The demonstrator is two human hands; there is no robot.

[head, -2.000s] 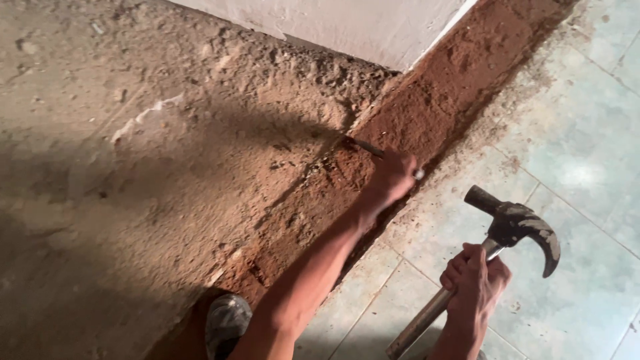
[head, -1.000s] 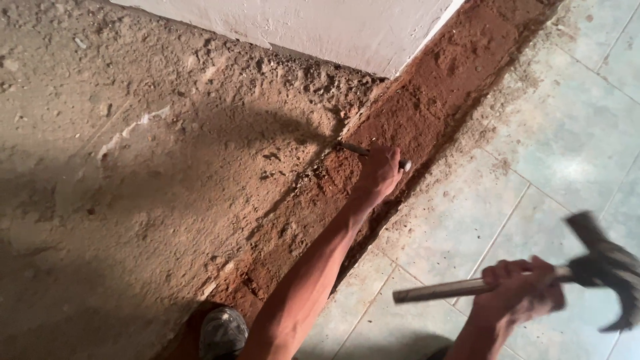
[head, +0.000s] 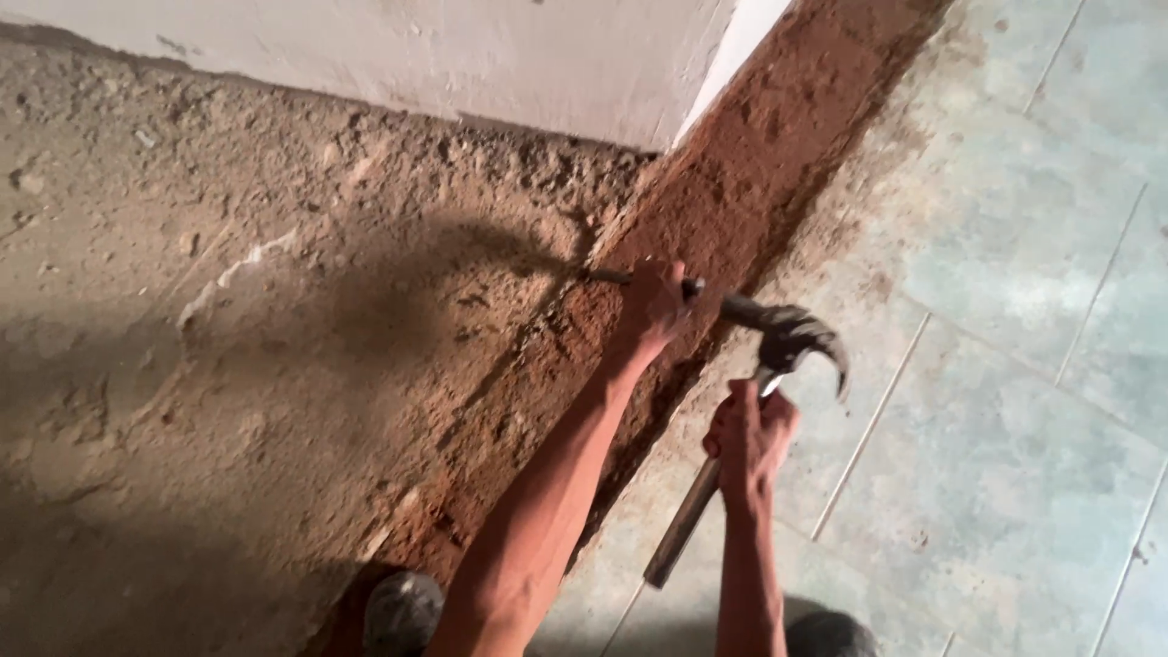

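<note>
My left hand (head: 655, 299) is closed around a metal chisel (head: 610, 276), whose tip meets the broken edge of the rough concrete floor beside the red-brown strip. The chisel's struck end sticks out on the right of the fist. My right hand (head: 753, 424) grips a claw hammer (head: 792, 336) by the upper handle. Its striking face is a short way right of the chisel's end, and its claw curves out to the right. The handle's lower end points down and to the left.
A pale wall (head: 511, 64) ends in a corner above my hands. Rough concrete (head: 301, 365) spreads out on the left, a red-brown dirt strip (head: 785, 100) runs diagonally, and pale green tiles (head: 1004, 301) lie on the right. Two shoe tips show at the bottom.
The hammer in my right hand has swung from the far right over the tiles to close beside the chisel's end. My left hand stays on the chisel at the concrete edge.
</note>
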